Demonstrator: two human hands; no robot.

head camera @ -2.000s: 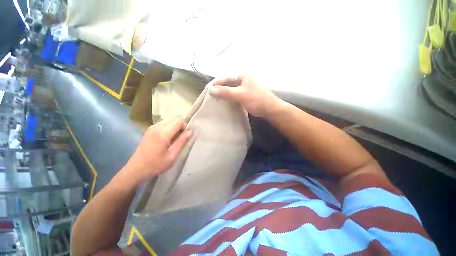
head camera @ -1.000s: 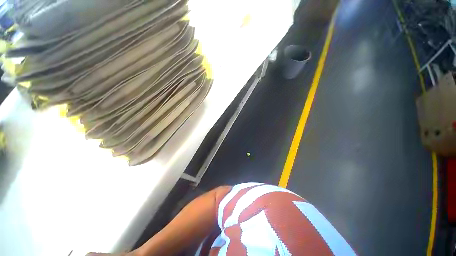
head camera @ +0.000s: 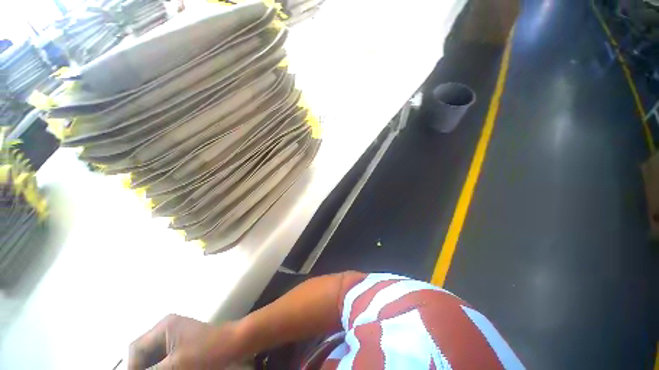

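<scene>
My right hand (head camera: pixel 177 348) is low at the left, over the white table (head camera: pixel 87 289), with its fingers bent down. The bottom edge cuts off the fingertips, so I cannot tell what it holds. A thin dark line shows just left of the fingers. My left hand is out of view. A tall stack of grey-brown pouches (head camera: pixel 209 130) with yellow ends leans on the table, above and beyond my right hand and apart from it. No pouch shows in the visible part of the hand.
A second stack with yellow ends (head camera: pixel 22 209) is at the left edge. More piles (head camera: pixel 94 32) are blurred at the top left. A grey bin (head camera: pixel 451 108) stands on the floor beyond the table edge. Yellow tape (head camera: pixel 473 170) runs along the floor. Brown cardboard (head camera: pixel 652 191) shows at the right edge.
The view has swung from my lap to the right. The pouch held in both hands and my left hand have left the picture. Over the last second, more of my right hand has come into view.
</scene>
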